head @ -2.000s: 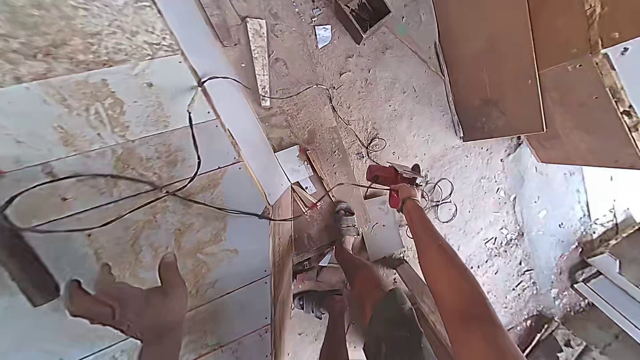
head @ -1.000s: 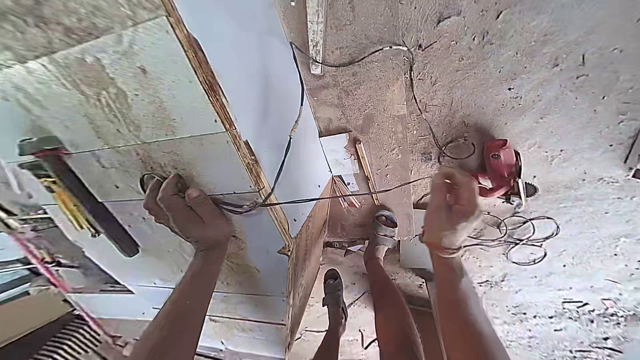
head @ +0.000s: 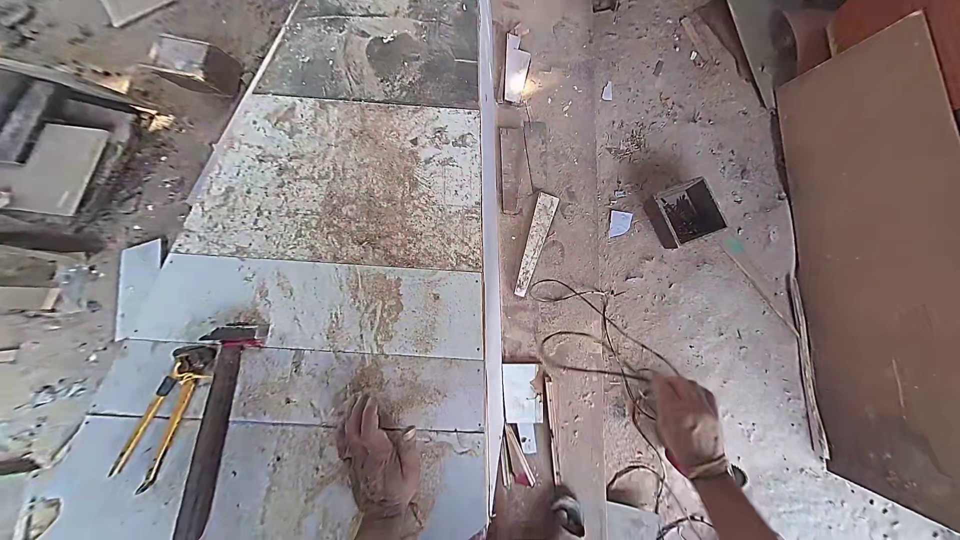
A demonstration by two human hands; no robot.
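My left hand (head: 381, 461) lies on the dusty, pale board surface (head: 450, 390) of the bench, with nothing seen in it. To its left rest a hammer (head: 214, 442) with a dark handle and pincers (head: 176, 409) with yellow handles, side by side. Over the floor on the right, my right hand (head: 688, 424) is closed around a thin dark cable (head: 626, 341), whose loops trail across the floor around it. The red power tool of the earlier views cannot be made out.
A tall brown panel (head: 877, 262) leans at the right. An open box (head: 694, 214) sits on the floor beyond the cable. Wood offcuts (head: 536, 244) lie along the bench's right side. A block (head: 193, 64) and scrap boards (head: 56, 169) are at the far left. A foot shows at the bottom.
The cable no longer crosses the bench; it lies over the floor at the right. My left hand has gone from raised to down on the boards. The view has shifted strongly.
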